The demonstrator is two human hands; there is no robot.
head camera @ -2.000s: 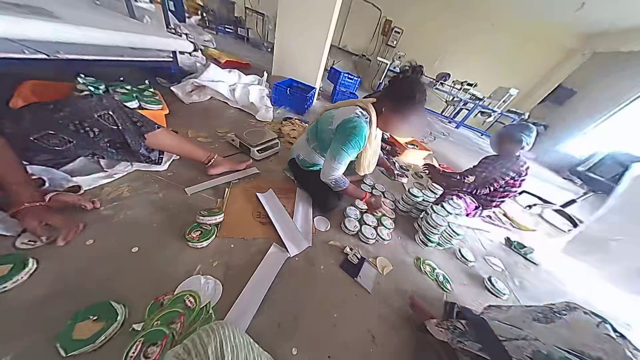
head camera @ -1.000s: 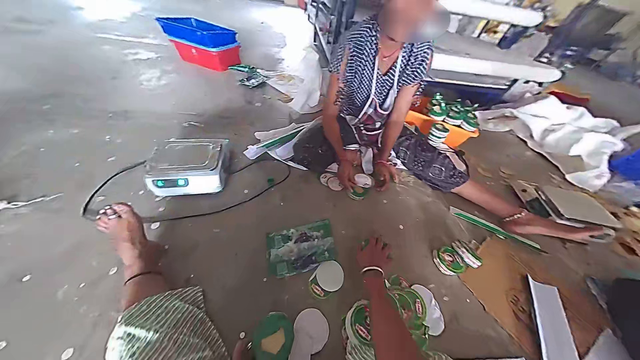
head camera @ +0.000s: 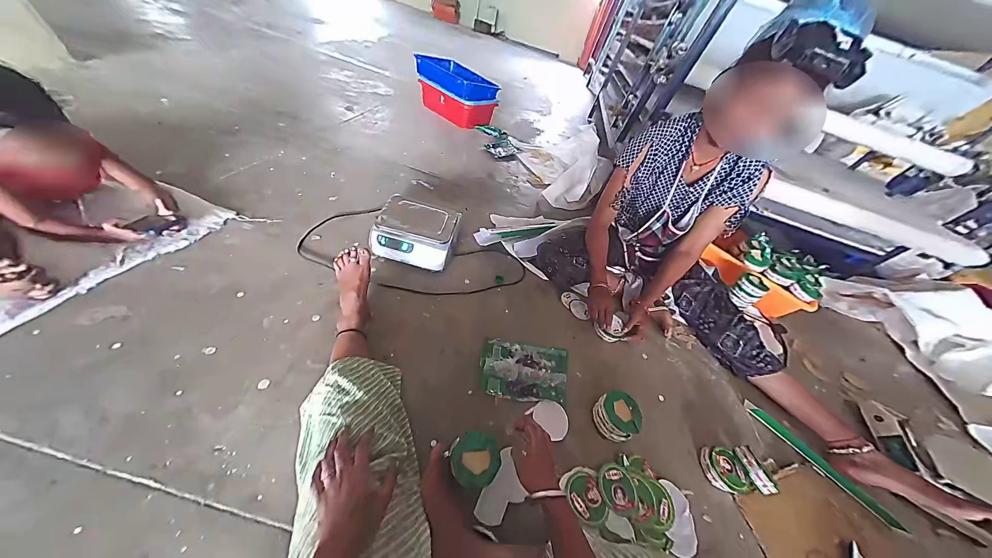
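Note:
My left hand [head camera: 349, 473] lies flat with spread fingers on the green striped cloth [head camera: 360, 387] over my leg. My right hand [head camera: 536, 457], with a bangle at the wrist, reaches to a white paper disc [head camera: 549, 420]; its fingertips touch or hover at the disc's edge, and whether it grips is unclear. Left of it sits a green-wrapped round bundle [head camera: 474, 460], by more white paper. Another green-topped stack of discs [head camera: 618, 415] stands to the right. Green printed round labels [head camera: 620, 496] lie in a loose pile beside my right wrist. A green plastic sheet [head camera: 525, 370] lies beyond the disc.
A digital scale [head camera: 415, 232] with a black cable stands beyond my foot. A co-worker sits opposite, both hands on a disc stack [head camera: 612, 327]. Blue and red crates [head camera: 457, 91] stand farther back. An orange crate [head camera: 775, 298] holds bundles. Another person works on a sheet at the left.
The view has swung widely to the left. My right hand has moved from the printed labels to the white disc. My left hand has come into view on the cloth. A green-topped stack now stands beyond the labels.

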